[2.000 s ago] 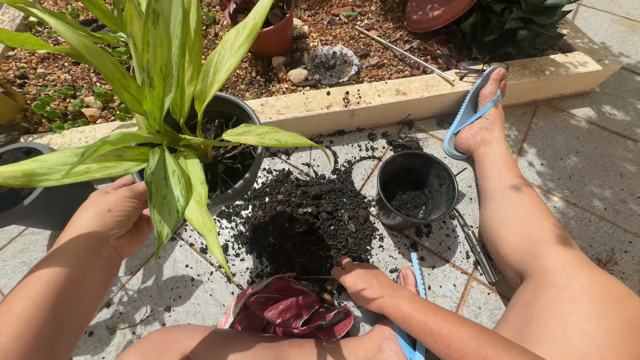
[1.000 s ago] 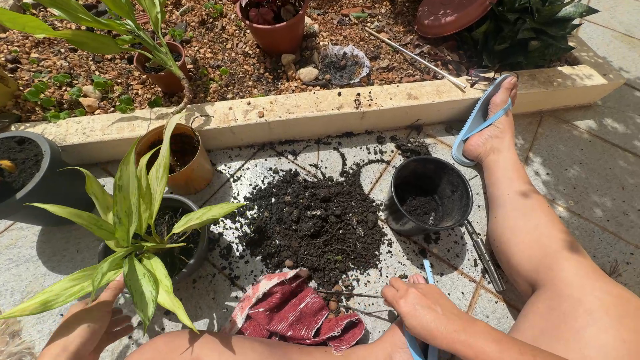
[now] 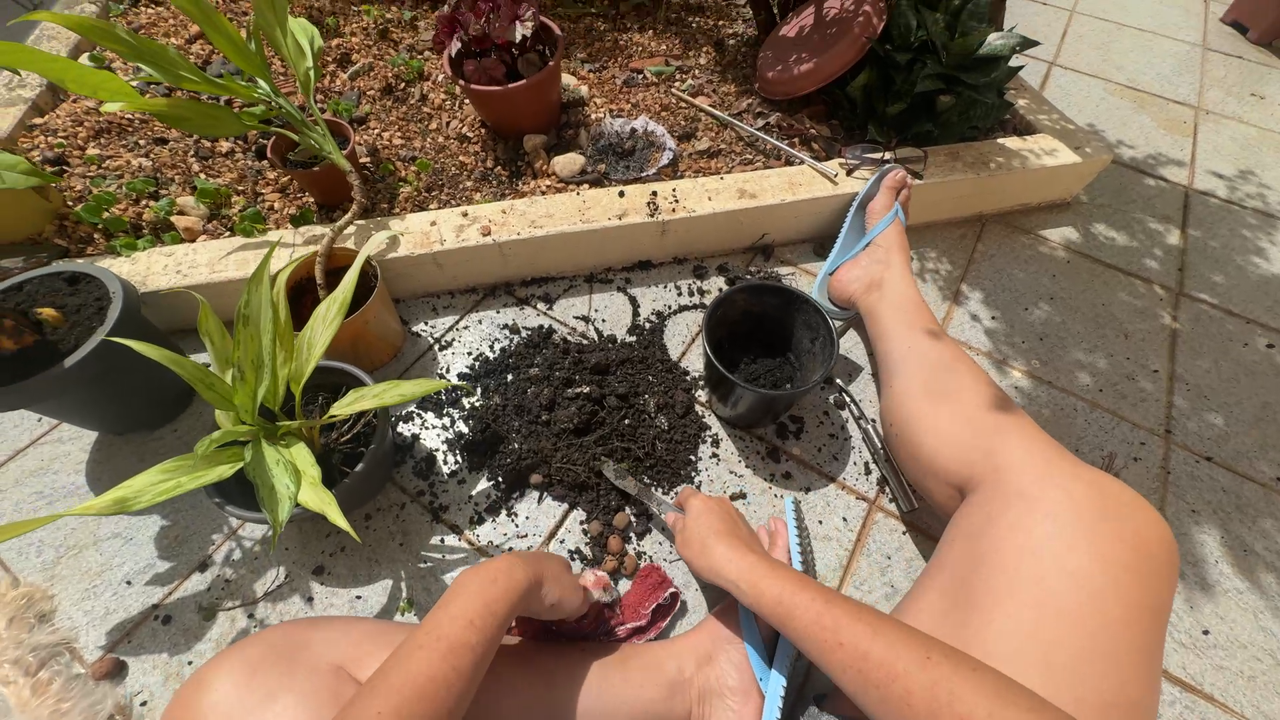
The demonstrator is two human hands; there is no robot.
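Observation:
My right hand [image 3: 712, 535] grips a knife-like metal blade [image 3: 635, 487], its tip at the lower edge of a heap of dark soil [image 3: 590, 400]. My left hand [image 3: 550, 587] is closed on a red cloth [image 3: 645, 605] with a whitish part, beside my leg. Several round brown clay balls [image 3: 614, 545] lie between the cloth and the soil. A black pot [image 3: 768, 355] with some soil inside stands right of the heap. To the left, a plant with variegated leaves [image 3: 270, 440] sits in a grey pot [image 3: 370, 480].
A long metal tool [image 3: 875, 445] lies beside the black pot. An orange-brown pot [image 3: 365, 325] and a dark grey pot [image 3: 120, 350] stand at left. Behind runs a cream planter curb [image 3: 600, 220], with glasses [image 3: 885, 158] on it. Light curly fur [image 3: 40, 650] shows at lower left.
My left hand has left the plant's side and moved right, taking hold of the red cloth. The potted plant was lifted two seconds ago and now stands on the tiles.

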